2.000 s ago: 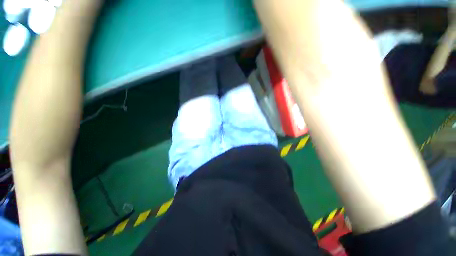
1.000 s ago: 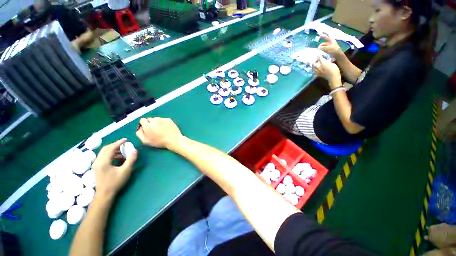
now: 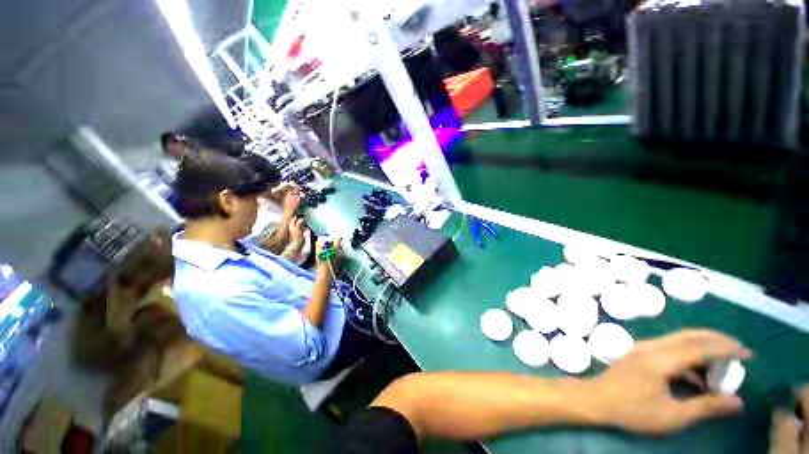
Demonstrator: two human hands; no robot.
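My left hand is at the lower right, its thumb and fingers closed around the rim of a small white disc housing. A pile of white disc housings lies on the green bench just beyond my left hand. My right hand is cut off by the right edge at the bottom; only part of it shows, blurred, and I cannot tell what it holds.
A black box with a yellow label and cables stands left of the pile. Blue-handled pliers lie behind it. A person in a light blue shirt works at the left. Grey ribbed trays stand beyond the belt at upper right.
The view has swung left. The red bin, the wired discs and the worker in black have left the picture. My left hand still holds a white disc; my right hand is now mostly out of frame.
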